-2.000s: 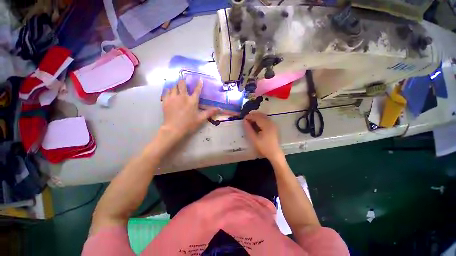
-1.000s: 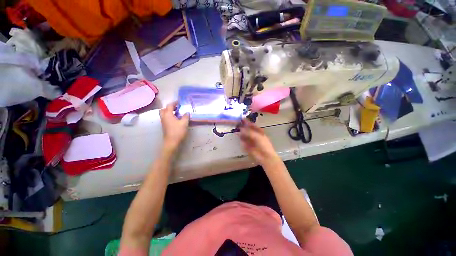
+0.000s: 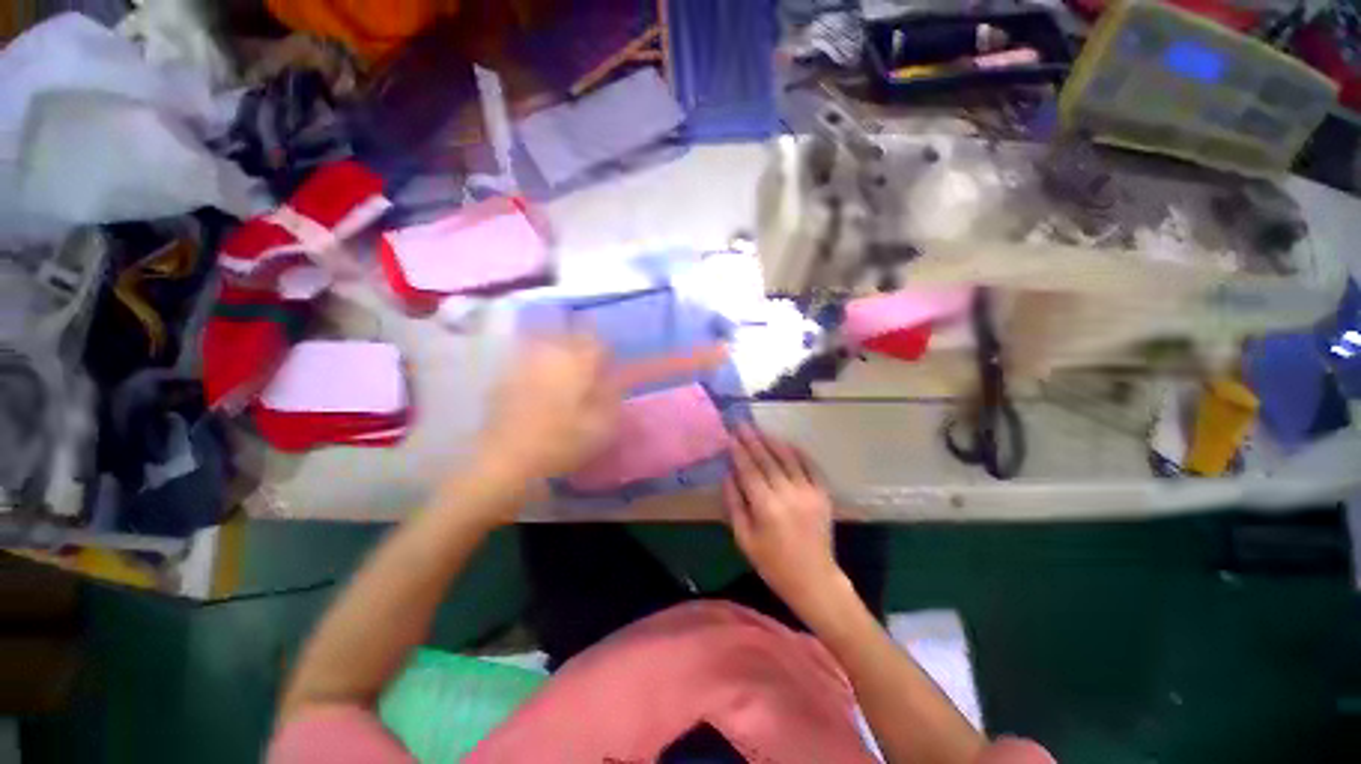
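The blue sewing template (image 3: pixel 624 320) lies opened flat on the white table, left of the bright needle area. An orange-brown hinge tape (image 3: pixel 667 364) runs across its middle. A pink piece (image 3: pixel 667 434) lies on its near half. My left hand (image 3: pixel 552 411) is blurred over the template's left part; its fingers and any hold are unclear. My right hand (image 3: pixel 778 496) lies with fingers apart and palm down at the template's near right corner, holding nothing that shows.
The sewing machine (image 3: pixel 1030 202) stands at right. Black scissors (image 3: pixel 987 403) and a pink and red piece (image 3: pixel 900 320) lie below its arm. Stacks of red and pink pieces (image 3: pixel 333 391) lie at left. A yellow object (image 3: pixel 1221 426) stands at far right.
The template has come out from the needle toward the wearer and opened from folded to flat, showing the pink piece. My left hand moved over it; my right hand moved down to its near edge.
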